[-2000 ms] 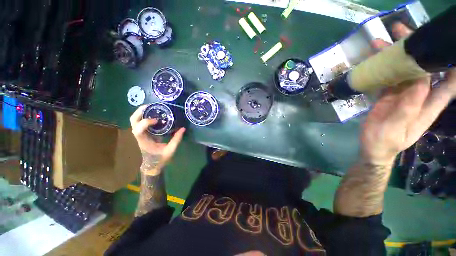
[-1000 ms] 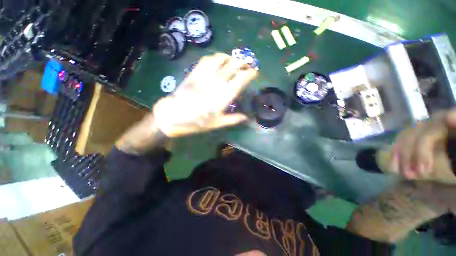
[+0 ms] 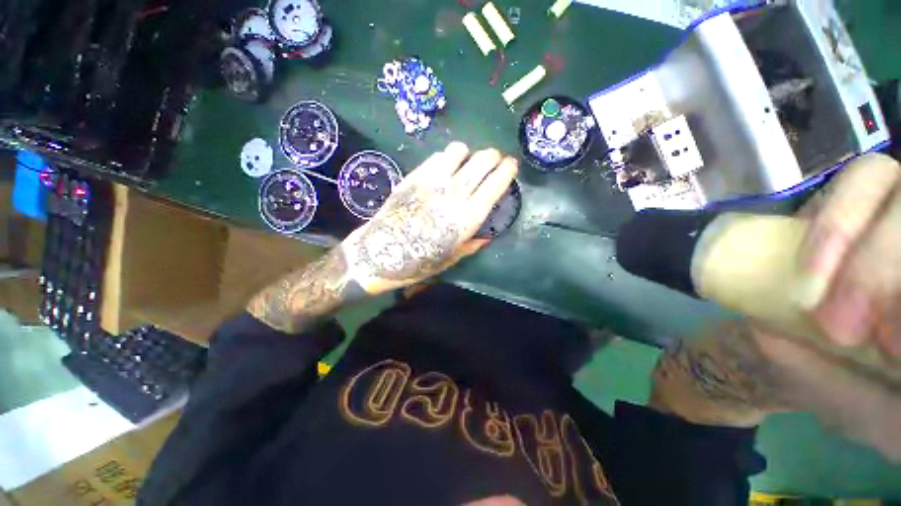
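Observation:
My left hand (image 3: 425,212) lies over a black round housing (image 3: 504,210) on the dark green bench mat, its fingers spread little and its back up; most of the housing is hidden under it. Whether the fingers grip it cannot be told. My right hand (image 3: 860,257) is closed around the cream grip of the electric screwdriver (image 3: 751,252), whose black nose points left, with a thin bit toward the housing but apart from it. Three open round housings (image 3: 308,132) stand left of my left hand. A round circuit board unit (image 3: 556,131) lies beyond the covered housing.
The screw feeder (image 3: 632,109) stands at the right, beyond the screwdriver. Small circuit boards (image 3: 412,94), battery cells (image 3: 525,85), a white disc (image 3: 257,157) and ring-faced parts (image 3: 294,20) lie farther back. A cardboard carton (image 3: 168,277) is below the bench edge at left.
My left hand first left the three open housings, then moved right onto the black round housing. My right hand has drawn the screwdriver back from the screw feeder, and its nose now points left.

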